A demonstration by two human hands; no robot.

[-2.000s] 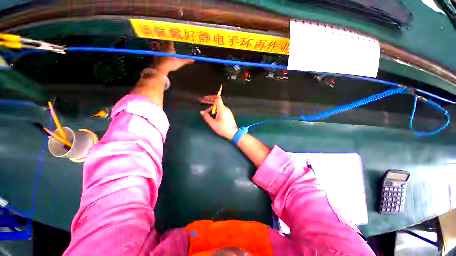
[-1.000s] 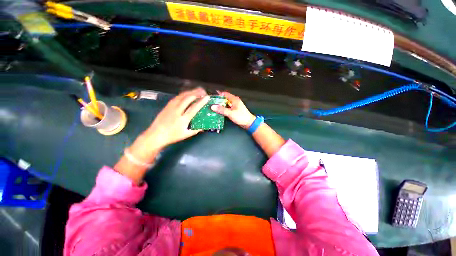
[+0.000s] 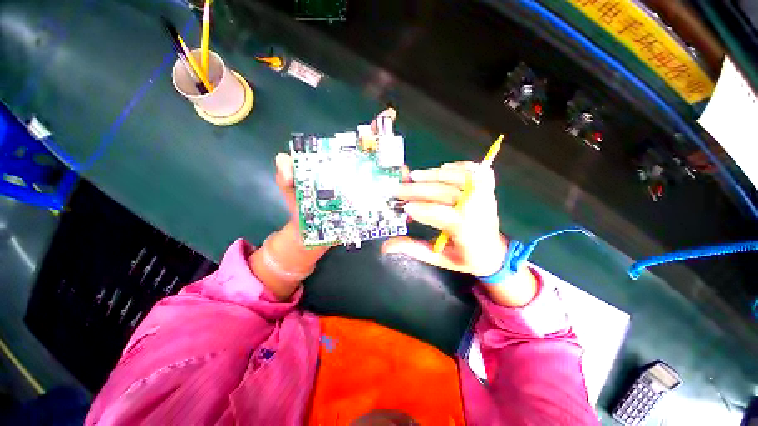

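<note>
A green circuit board [image 3: 345, 195] is held up in front of me, its crowded parts side facing me, with connector blocks along its top edge. My left hand [image 3: 291, 237], with a pale bangle on the wrist, holds it from the left side; most of its fingers are hidden behind the board. My right hand [image 3: 453, 216], with a blue strap on the wrist, has its fingertips at the board's right edge. A yellow pencil-like stick [image 3: 494, 151] runs between the right hand's fingers and thumb, its tip pointing up and right.
A pen cup [image 3: 218, 90] and small bottle [image 3: 304, 73] stand at upper left. Several dark boards [image 3: 587, 119] lie on the dark strip. A blue coiled cord [image 3: 698, 256], white paper [image 3: 602, 320] and calculator [image 3: 647, 393] are at right. A blue stool [image 3: 33, 162] is at left.
The left hand came back from the far strip with a board. Since then the board has been turned to its parts side and raised closer, and the view has rotated and shifted left.
</note>
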